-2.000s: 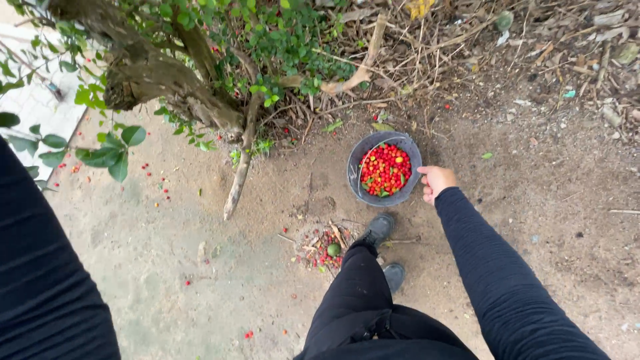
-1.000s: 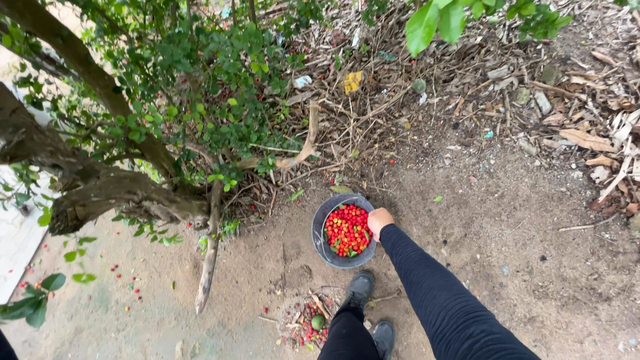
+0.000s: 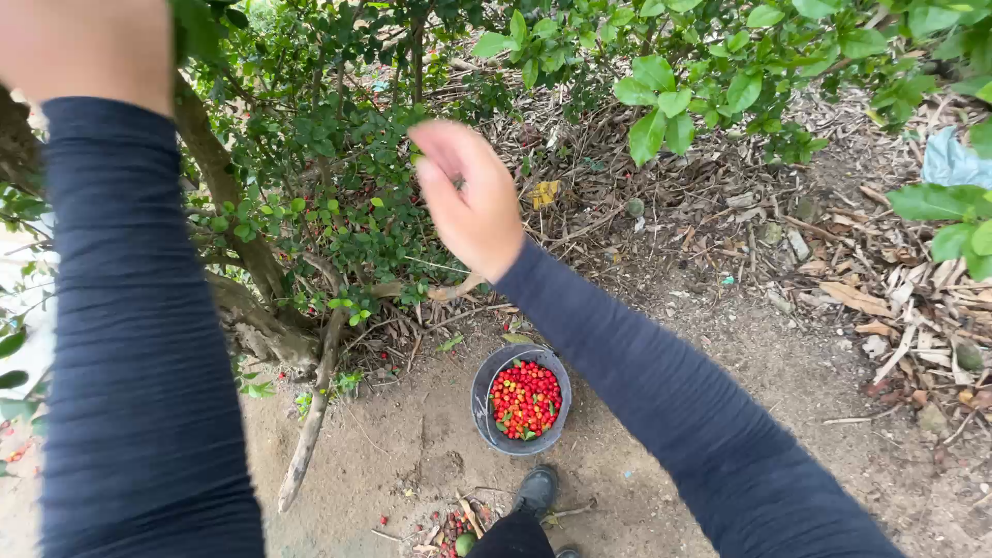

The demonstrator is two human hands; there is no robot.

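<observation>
My right hand (image 3: 469,198) is raised over the bush, blurred, its fingers curled and apart with nothing plainly held in them. At the top left, my left hand (image 3: 89,50) reaches up by the leaves; its fingers lie outside the view, so its hold is hidden. On the dirt below my right forearm stands a dark bucket (image 3: 480,399) with a thin wire handle, holding many small red and orange berry-like fruits (image 3: 527,395) and a few green leaves. Neither hand touches the bucket.
A leafy bush (image 3: 356,178) with thick trunks (image 3: 271,325) fills the left. Leafy twigs (image 3: 666,101) hang at the top right. A bare stick (image 3: 310,442) slants to the ground. My shoe (image 3: 536,490) is just below the bucket, near fallen fruits and a green round fruit (image 3: 465,544).
My right hand has let go of the bucket's rim and risen over the bush. My left hand and sleeve have come up at the left. The view has shifted.
</observation>
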